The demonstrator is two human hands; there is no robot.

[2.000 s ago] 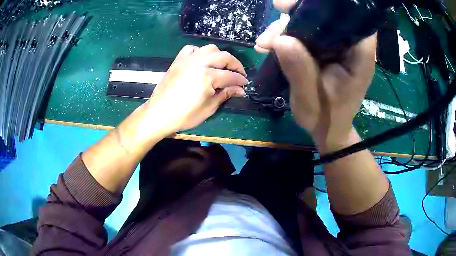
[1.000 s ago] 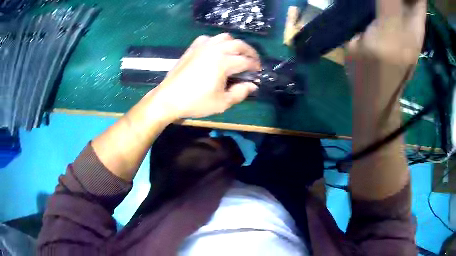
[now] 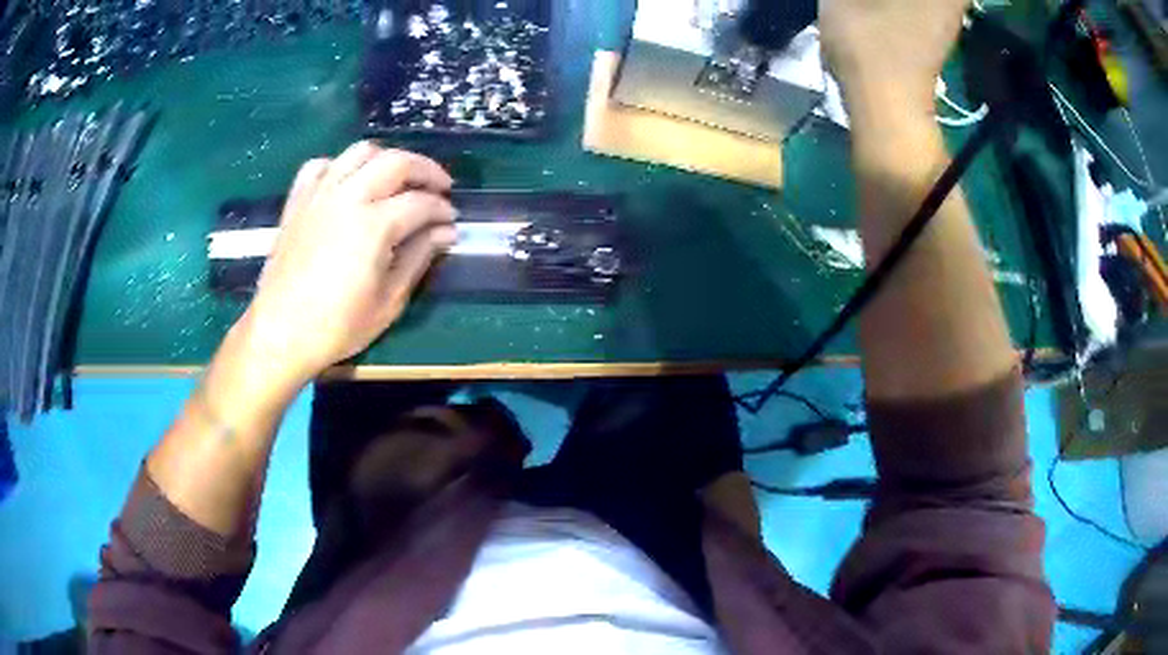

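Note:
The black jig (image 3: 538, 276) lies flat on the green bench top, with a pale silver strip (image 3: 484, 239) in its groove. A small shiny fitting (image 3: 535, 241) sits at the strip's right end. My left hand (image 3: 352, 250) rests over the jig's left half with fingers bent on the strip; what is under the fingers is hidden. My right hand (image 3: 893, 39), cut off by the top edge, holds the black electric screwdriver (image 3: 778, 23) at the front of the white-grey screw feeder (image 3: 679, 77). The bit's tip cannot be made out.
The black parts tray (image 3: 461, 71) stands behind the jig. A tan slab (image 3: 698, 154) lies under the feeder. Grey strips (image 3: 51, 243) lie along the left edge, with dark loose parts (image 3: 167, 45) at the back left. The black cord (image 3: 897, 250) crosses my right forearm.
My right hand and the screwdriver have moved from the jig's right end to the feeder. My left hand stays on the jig. The view has shifted, showing the feeder and the fitting.

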